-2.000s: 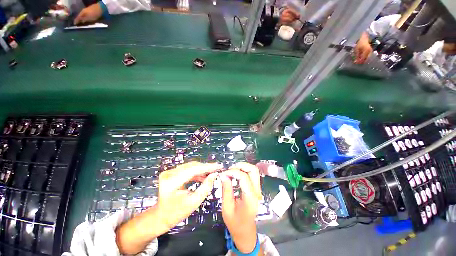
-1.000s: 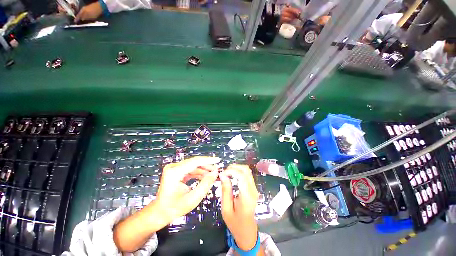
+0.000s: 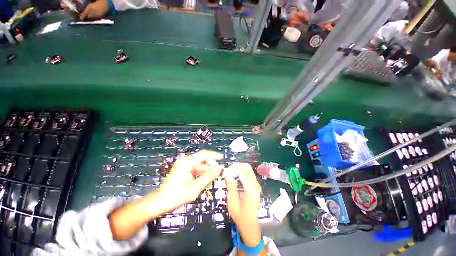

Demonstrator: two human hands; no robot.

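My left hand [image 3: 187, 177] and my right hand [image 3: 242, 187], with a blue band at the wrist, meet fingertip to fingertip over the clear blister tray [image 3: 145, 187]. A tiny pale or shiny part [image 3: 223, 170] shows between the fingertips; its shape is too small and blurred to tell. The left fingers are curled around it and hide much of what they hold. Small dark and coppery parts lie scattered in the clear tray, with a square dark housing [image 3: 203, 134] near its back edge.
A black blister tray [image 3: 35, 170] stands left. At right are a pink syringe [image 3: 271, 171] with green cap and hose, white paper [image 3: 281, 206], a glassy jar [image 3: 310, 220], a blue bin [image 3: 332, 145], a round fan [image 3: 364, 197] and black trays. A slanting metal post [image 3: 315, 80] rises behind. People work beyond the belt.
The housings on the belt have shifted left. Both hands stay together over the tray, with a slightly wider gap between the fingers, and the left forearm has moved slightly.
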